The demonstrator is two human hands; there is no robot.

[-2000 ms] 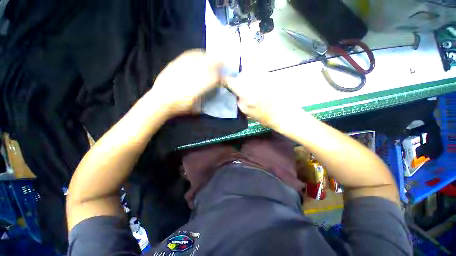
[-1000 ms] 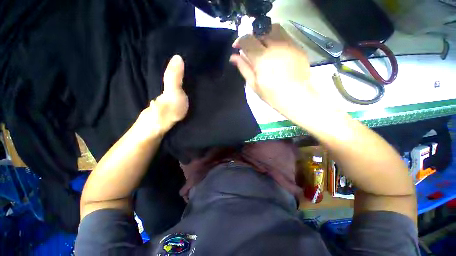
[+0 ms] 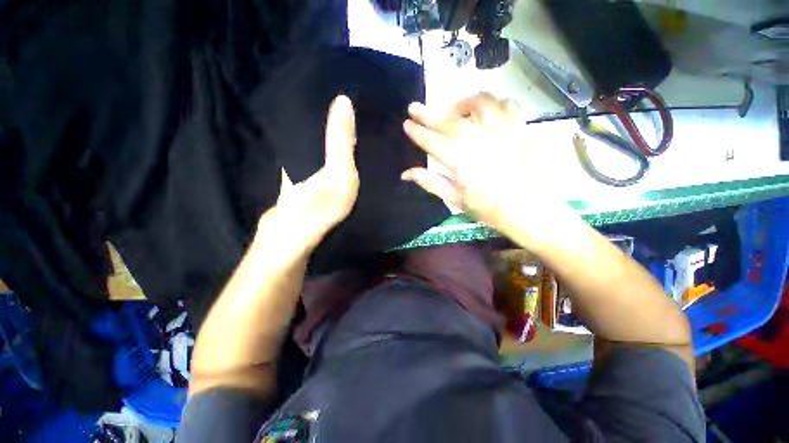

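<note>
The black cloth (image 3: 381, 95) lies on the white table in front of me, its right edge near the machine's needle area (image 3: 432, 17). My left hand (image 3: 329, 177) rests on the cloth with the thumb pointing up the table; part of the hand is against or under a fold, so I cannot tell if it grips. My right hand (image 3: 471, 151) is at the cloth's right edge, fingers apart, with fingertips over or touching the edge. It holds nothing that I can see.
Shears (image 3: 575, 91) with dark red and dark loops lie right of the needle, beside a dark phone (image 3: 614, 43). A green tape (image 3: 675, 201) runs along the table edge. Below are a small bottle (image 3: 522, 298) and a blue basket (image 3: 753, 277). Black garments (image 3: 130, 130) heap at left.
The grey-white piece seen earlier no longer shows; black cloth lies spread there. Since one second ago my right hand has drawn back from the needle area, and my left hand appears further right.
</note>
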